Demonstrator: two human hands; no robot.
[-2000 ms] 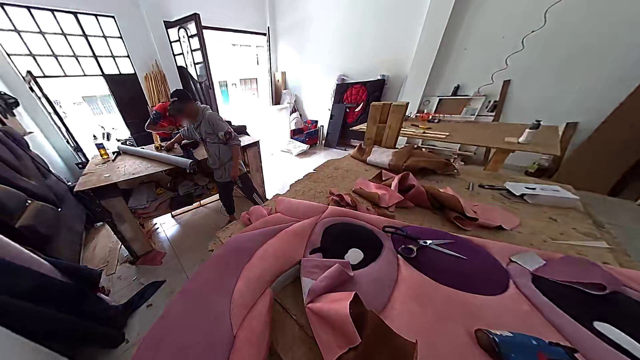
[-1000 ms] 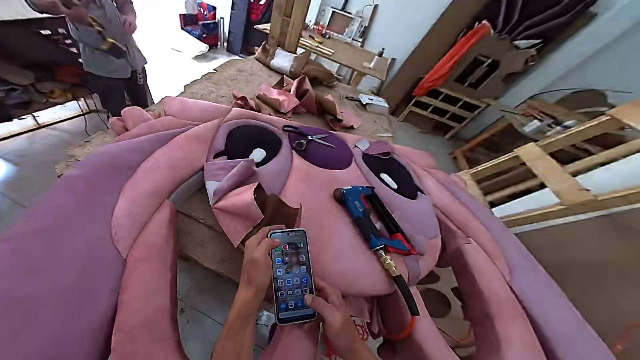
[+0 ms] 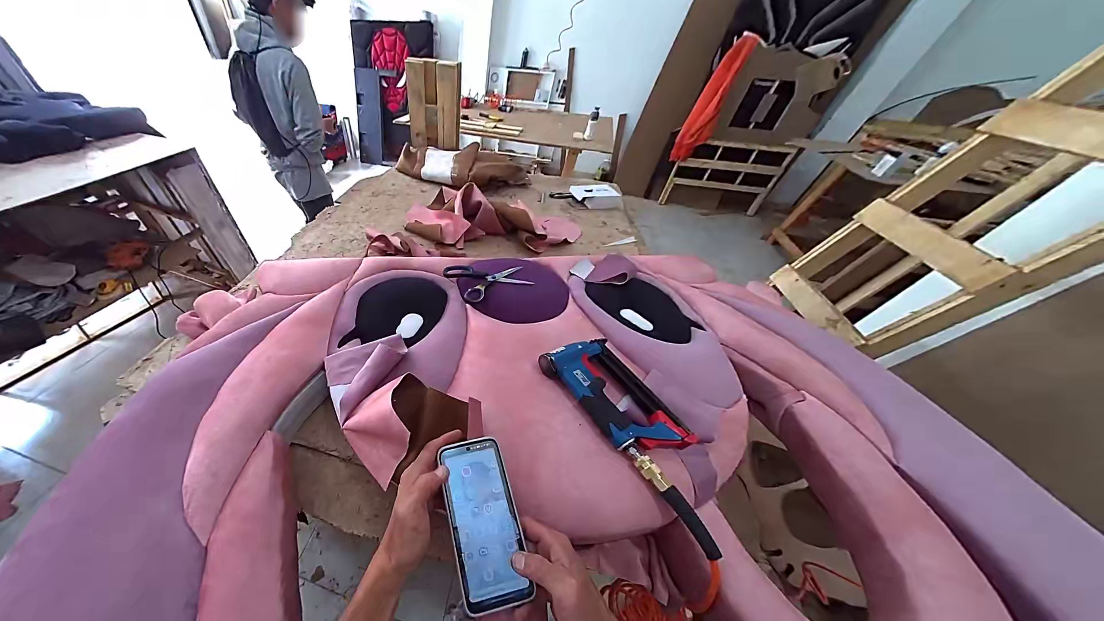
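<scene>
My left hand [image 3: 414, 509] grips a smartphone [image 3: 486, 526] by its left side, screen lit and facing me. The thumb of my right hand [image 3: 556, 565] touches the lower right of the screen, its fingers behind the phone's edge. Beyond the phone lies a padded pink and purple character face [image 3: 535, 388]. On it rests a blue and black pneumatic stapler [image 3: 612, 392] with a brass coupling and an orange hose. Scissors [image 3: 487, 280] lie across the purple nose [image 3: 517, 302]. A loose pink fabric piece [image 3: 375, 427] is folded up left of the phone.
The worktable [image 3: 345, 216] holds pink scraps [image 3: 483, 216], a brown and white roll [image 3: 457, 164] and a white box [image 3: 595, 197]. A person [image 3: 289, 103] in grey stands at the back left. A wooden frame [image 3: 931, 233] leans at right; an orange hose coil [image 3: 634, 599] hangs below.
The phone remains in my hands; its screen showed app icons and now looks paler. Two seconds ago neither hand was in view. The view has shifted, and the person in grey now appears in side view.
</scene>
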